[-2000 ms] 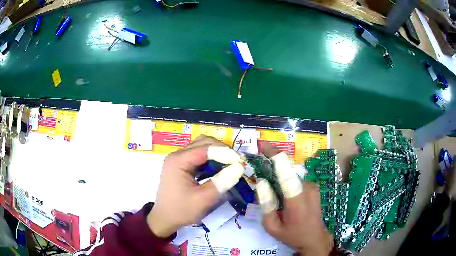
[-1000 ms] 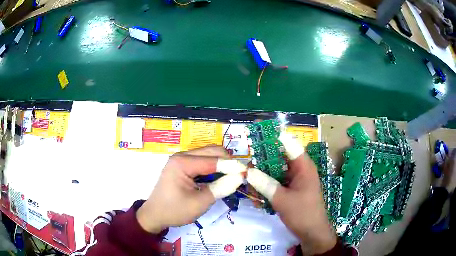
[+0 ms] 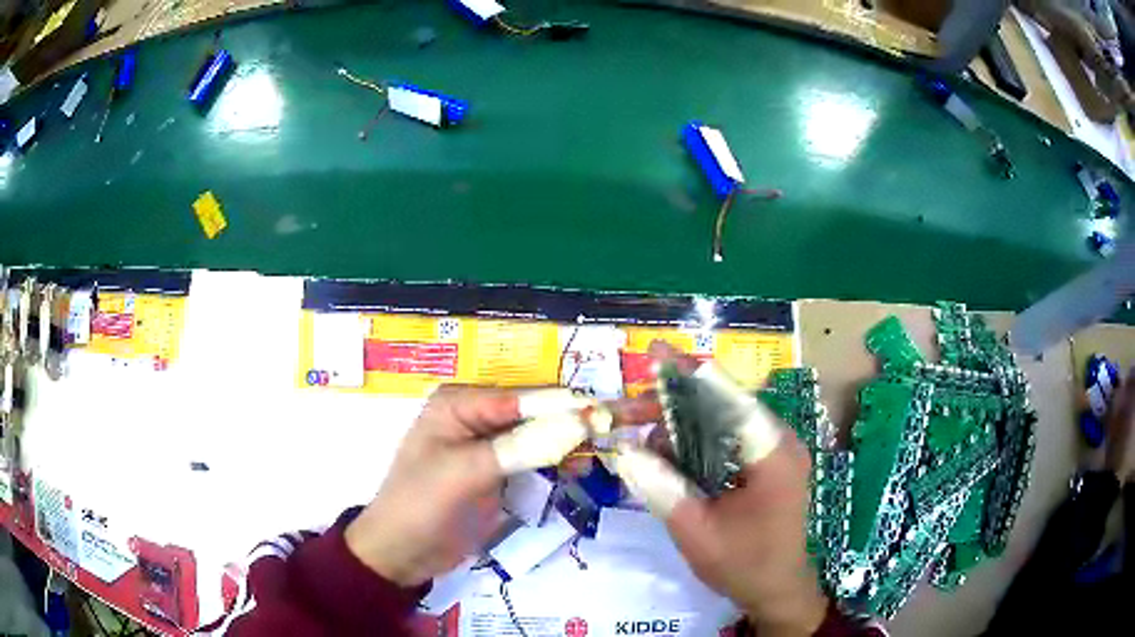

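My left hand (image 3: 454,479), its thumb and fingertips wrapped in cream tape, pinches thin wires (image 3: 595,453) near the middle of the bench. What else it may hold is hidden by its fingers. My right hand (image 3: 734,510), also taped, holds a green PCB panel (image 3: 700,429), tilted and seen nearly edge-on, with its fingertips close to my left fingertips. Blue battery packs (image 3: 602,483) with white sides and dark leads lie on the printed sheet just below and between my hands.
A stack of green PCB panels (image 3: 927,436) lies on brown board at right. Blue battery packs (image 3: 714,159) with leads and a yellow piece (image 3: 209,214) lie on the green belt (image 3: 498,224). A grey post (image 3: 1083,311) stands at right. A dark sleeve (image 3: 1058,548) shows at lower right.
The packs and yellow piece on the belt have shifted right. The PCB panel in my right hand was seen flat one second ago and is now turned nearly edge-on.
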